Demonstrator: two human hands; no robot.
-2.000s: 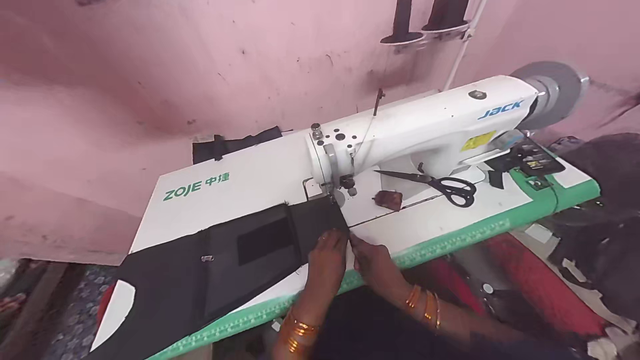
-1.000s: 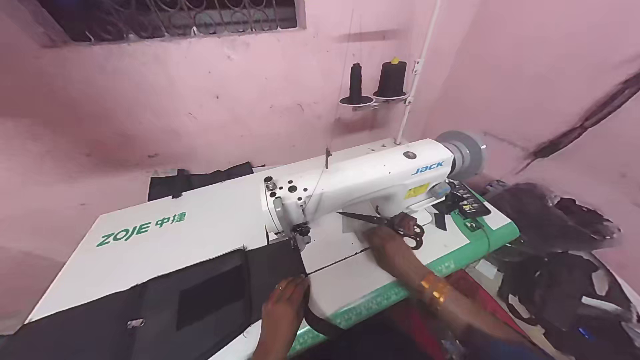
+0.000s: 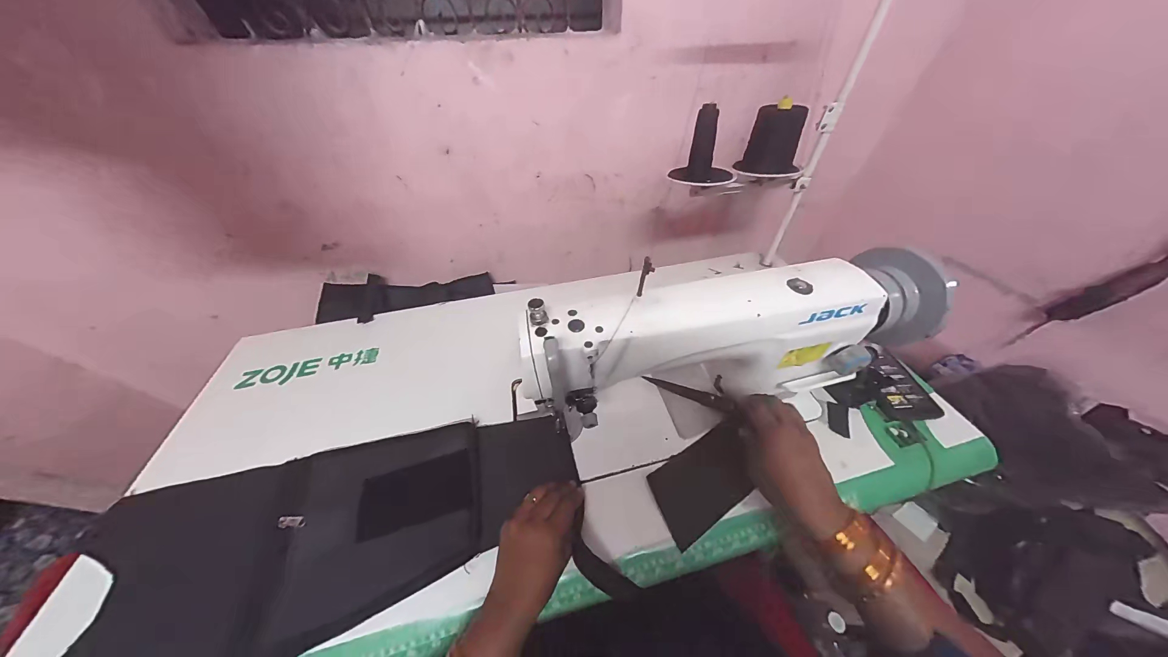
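A long black fabric piece (image 3: 301,511) lies along the sewing table, its right end at the needle area of the white Jack sewing machine (image 3: 712,315). On that end, near its right edge, rests my left hand (image 3: 540,525), fingers close together; whether it grips the cloth is unclear. A black strap (image 3: 602,570) hangs over the table's front edge beside it. Right of the needle, my right hand (image 3: 785,447) is at a smaller black fabric piece (image 3: 703,484) and the scissors (image 3: 689,392), covering the scissors' handles. Its fingertips are partly hidden, so its hold is unclear.
Two black thread cones (image 3: 774,137) stand on holders by the pink wall. Folded black fabric (image 3: 406,297) lies at the table's rear edge. A dark tray (image 3: 903,388) sits under the handwheel (image 3: 903,292). The table's green front edge (image 3: 730,538) runs below my hands. Dark cloth (image 3: 1049,438) is piled at right.
My right hand has moved from beside my left hand to the scissors under the machine arm. A smaller black fabric piece now shows there. The view has shifted upward, showing the thread cones and window.
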